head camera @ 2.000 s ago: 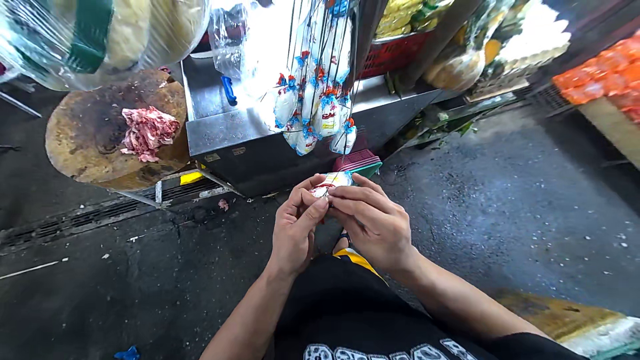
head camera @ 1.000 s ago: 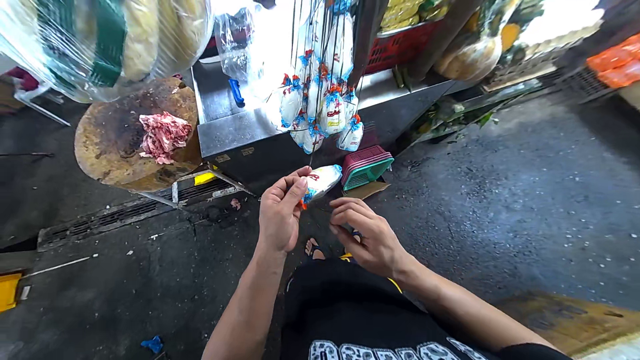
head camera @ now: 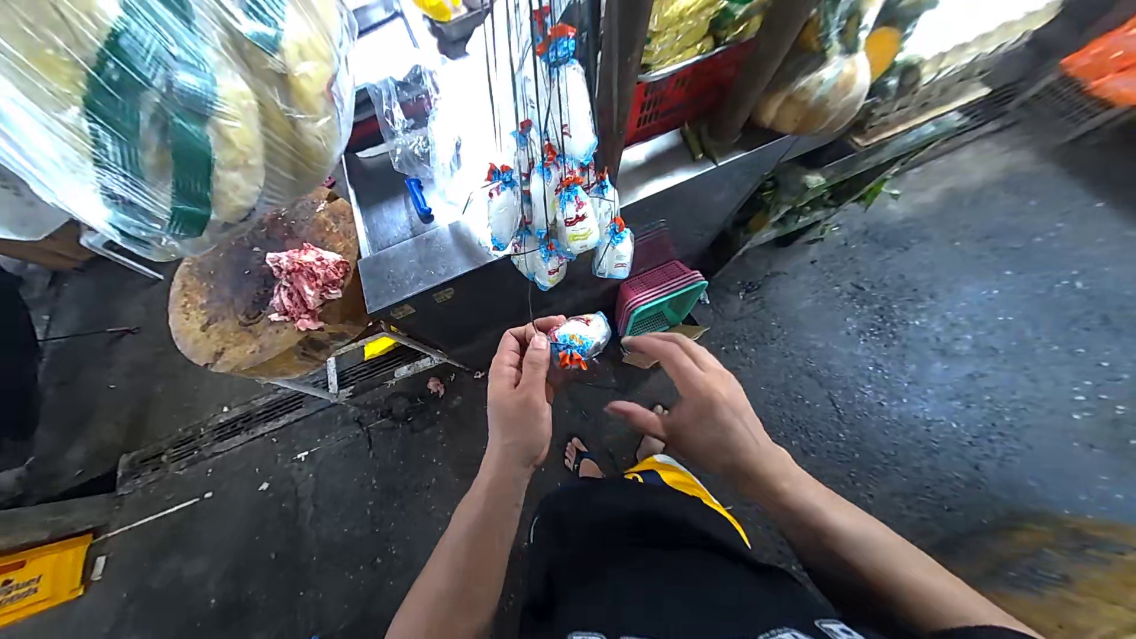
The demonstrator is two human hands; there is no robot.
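Note:
Between my hands is a small white plastic-wrapped packet (head camera: 581,333) with a gathered blue and orange end. My left hand (head camera: 522,390) pinches a dark string at that gathered end, thumb against fingers. The string runs up toward the hanging bunch. My right hand (head camera: 697,399) is just right of the packet, fingers apart, holding nothing. Several similar white packets (head camera: 577,217) hang on dark strings in front of the metal counter, above my hands.
Raw meat (head camera: 306,284) lies on a round wooden chopping block (head camera: 222,311) at left. Wrapped goods (head camera: 222,115) hang above it. Right of the metal counter's (head camera: 435,266) front corner stand stacked plastic baskets (head camera: 661,306). A red crate (head camera: 692,93) holds produce. A yellow crate (head camera: 40,581) sits at lower left.
Both hands were together at the packet two seconds ago; my right hand has since come away from it. The packet's gathered end now points downward, beside my left fingers.

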